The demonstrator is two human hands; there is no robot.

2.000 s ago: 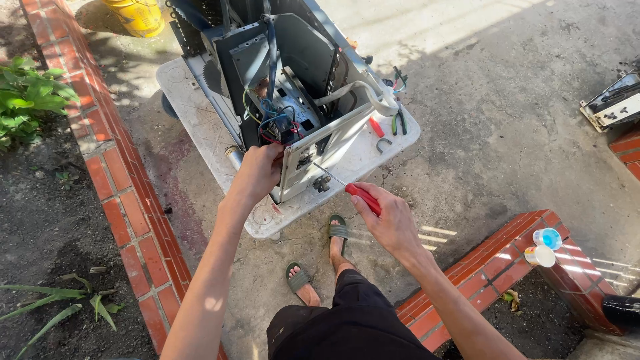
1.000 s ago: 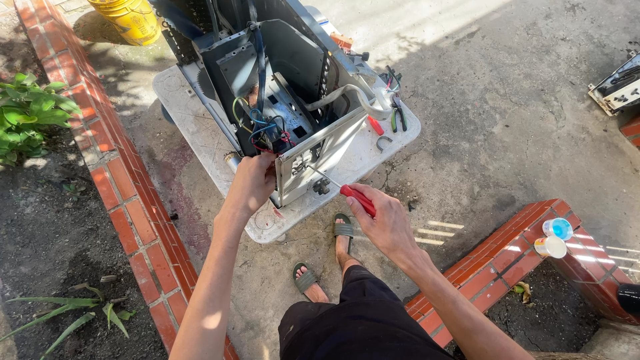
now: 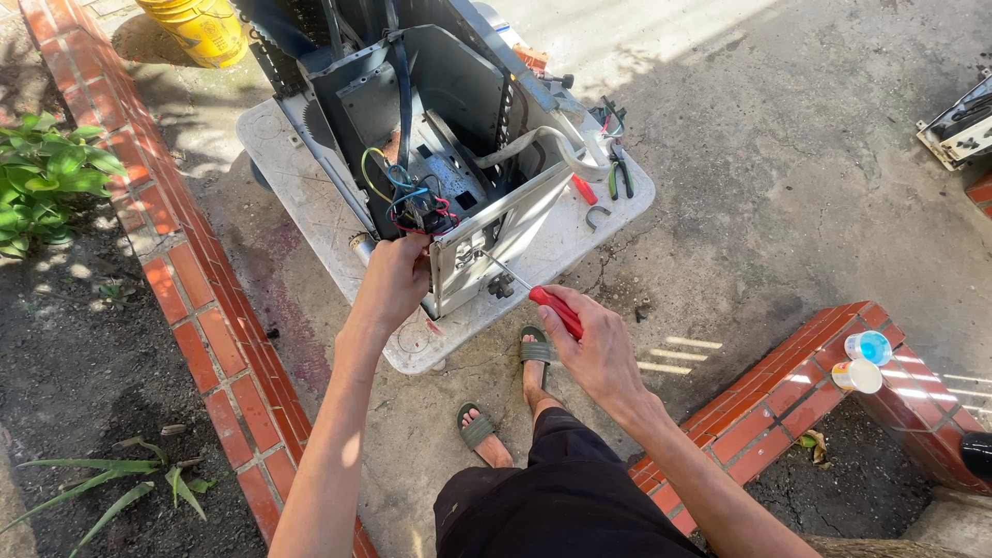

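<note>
My right hand (image 3: 590, 341) is closed around the red handle of a screwdriver (image 3: 558, 310), whose tip meets the end panel (image 3: 474, 260) of an opened metal appliance housing (image 3: 465, 70). At the panel's left edge is my left hand (image 3: 397, 280), its fingertips hidden behind the metal beside a black part with red, blue and yellow-green wires (image 3: 418, 203). Whether it grips anything cannot be told. Dark knobs (image 3: 501, 285) lie by the panel on the white table (image 3: 612, 232). Pliers with green-and-black handles (image 3: 620, 172) and another red handle (image 3: 583, 190) rest to the right.
A yellow bucket (image 3: 203, 31) stands at the upper left. Brick borders (image 3: 194, 275) run along planting beds on the left and lower right. Two small cups (image 3: 856, 375) sit on the right brick wall (image 3: 763, 434). Another metal part (image 3: 961, 124) lies at the far right.
The view has shifted slightly. My hands keep nearly the same places at the panel, with the screwdriver tip against it throughout.
</note>
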